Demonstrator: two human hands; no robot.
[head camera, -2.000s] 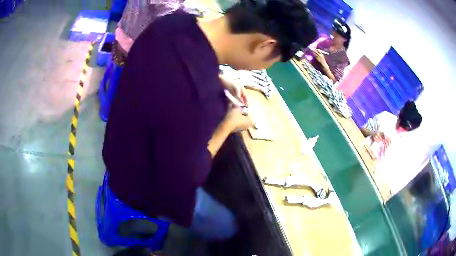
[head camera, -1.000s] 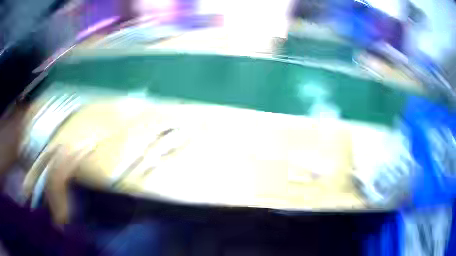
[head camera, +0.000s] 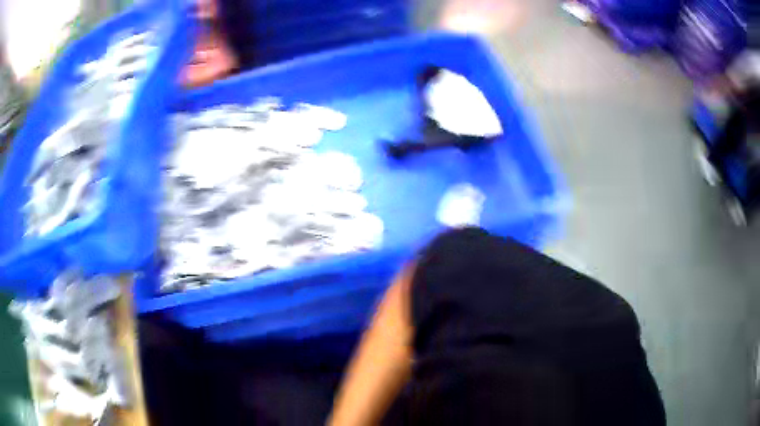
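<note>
Neither of my hands is in view. A bare forearm below a black sleeve, seemingly my right arm, runs off the bottom edge, so its hand is cut off. Nearest in front is a large blue bin (head camera: 333, 280) with grey-white oval plates (head camera: 267, 187) heaped loose in its left part. A black-and-white cloth or glove (head camera: 462, 104) lies crumpled in its right part, with a small white piece (head camera: 461, 205) near the front wall. The picture is blurred.
A smaller blue tote (head camera: 133, 158) with pale parts stands left of the bin. More pale parts (head camera: 75, 341) lie on the tan bench (head camera: 129, 358) at lower left. Grey floor (head camera: 617, 191) and part of a person (head camera: 742, 108) show at right.
The view has swung right, from a seated worker in dark purple, across the bench and green belt, to the blue bins. The black sleeve and forearm have come into view.
</note>
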